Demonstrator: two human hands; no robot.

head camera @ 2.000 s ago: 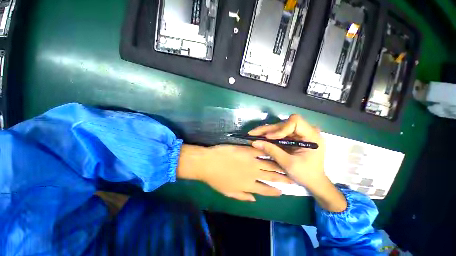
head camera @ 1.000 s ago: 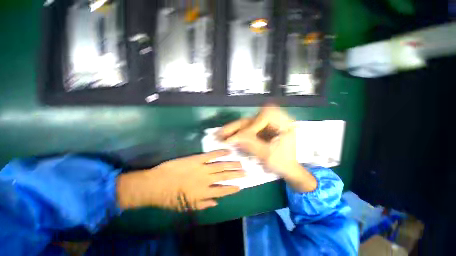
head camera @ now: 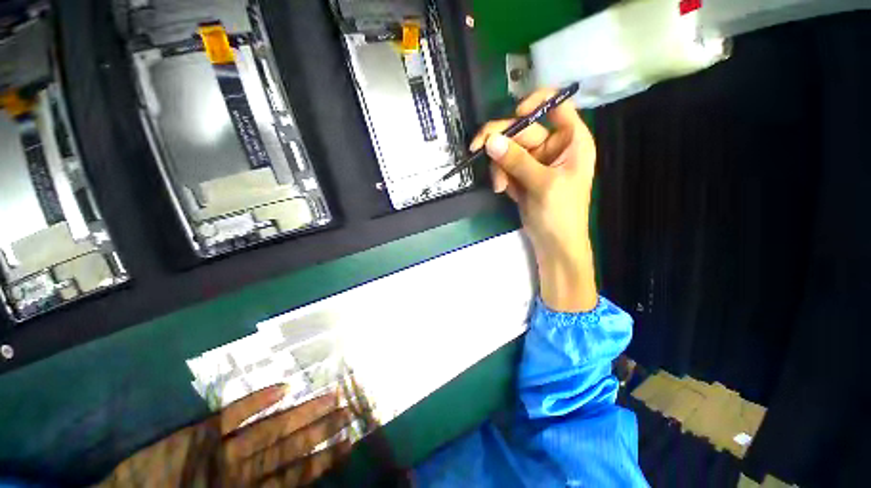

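Observation:
My right hand (head camera: 549, 167) holds the thin black tweezers (head camera: 520, 124) like a pen. Their tip points at the lower end of the rightmost phone frame (head camera: 396, 105) in the black foam tray (head camera: 349, 224); I cannot tell if it touches, and no adhesive piece is discernible at the tip. My left hand (head camera: 277, 438), blurred and partly cut off by the bottom edge, lies with its fingers over the left end of the white liner sheet (head camera: 449, 315). Its palm side is hidden.
More open phone frames, one in the middle (head camera: 196, 124) and one at the left (head camera: 48, 191), sit in the tray with orange tabs. A white post wrapped in plastic (head camera: 621, 48) stands at the upper right. Brown cardboard-like pieces (head camera: 707, 410) lie at the lower right.
The view has shifted right and closer to the tray. My right hand has moved from the white sheet up to the rightmost phone with the tweezers. My left hand stays at the sheet.

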